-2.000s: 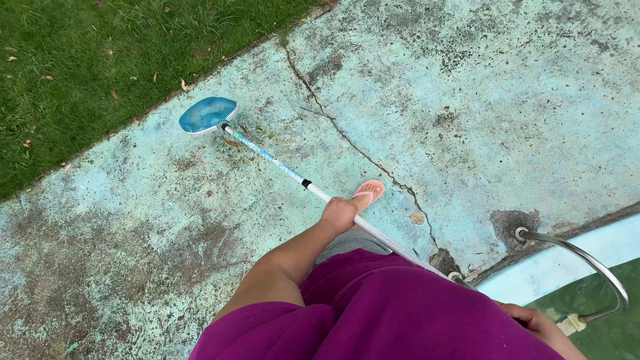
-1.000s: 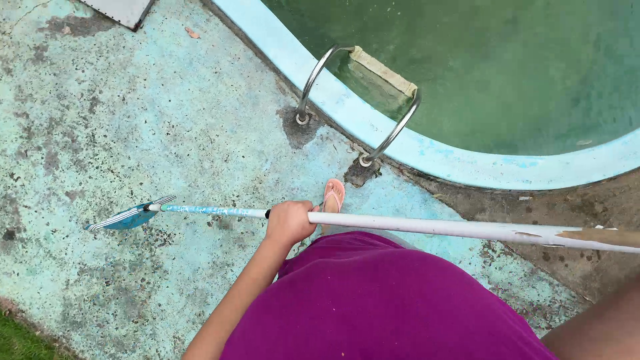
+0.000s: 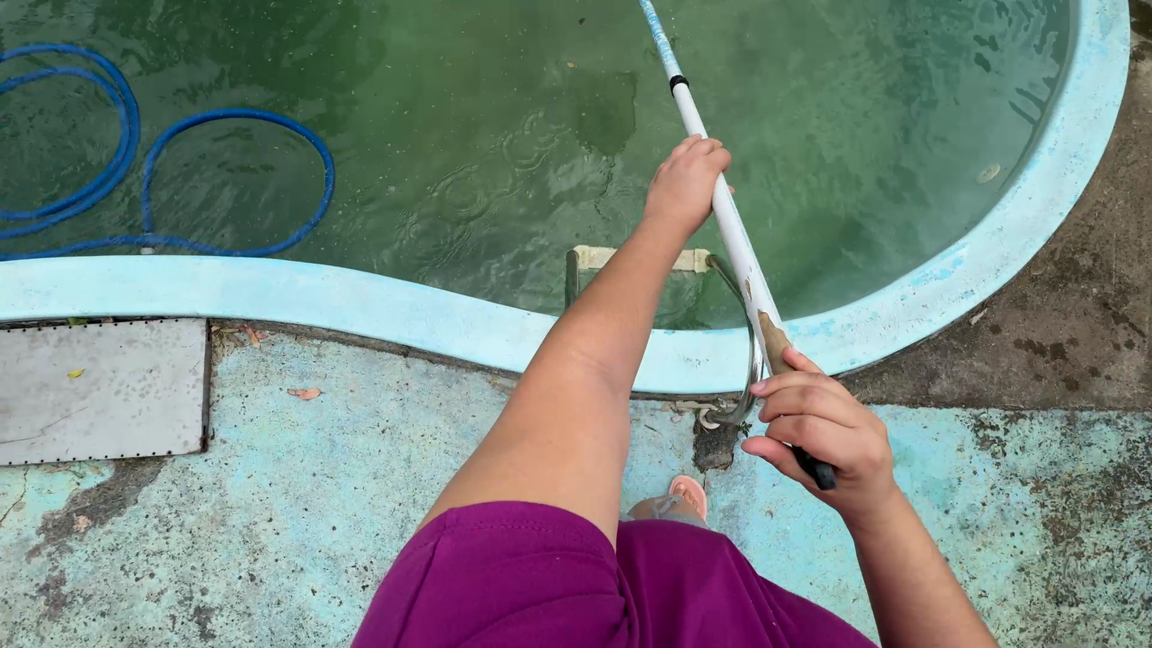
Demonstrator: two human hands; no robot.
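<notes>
A white and blue telescopic pole [image 3: 738, 234] slants out over the green pool water, its far end past the top edge of the view. My left hand [image 3: 691, 183] grips the pole's white section below a black collar. Near the black-tipped butt end, my right hand [image 3: 823, 427] is wrapped around the pole, where the white coating has peeled to brown. The net at the pole's far end is out of view.
Below the pole is a metal pool ladder with a pale step [image 3: 594, 258]. A blue hose [image 3: 333, 171] lies coiled in the water at left. The light blue pool rim [image 3: 432, 310] curves across. A grey panel [image 3: 99, 391] lies on the worn, painted deck.
The pole has swung from over the deck to out over the pool. The net, over the deck before, has left the view. My right hand has come into sight on the pole. The view has turned toward the water.
</notes>
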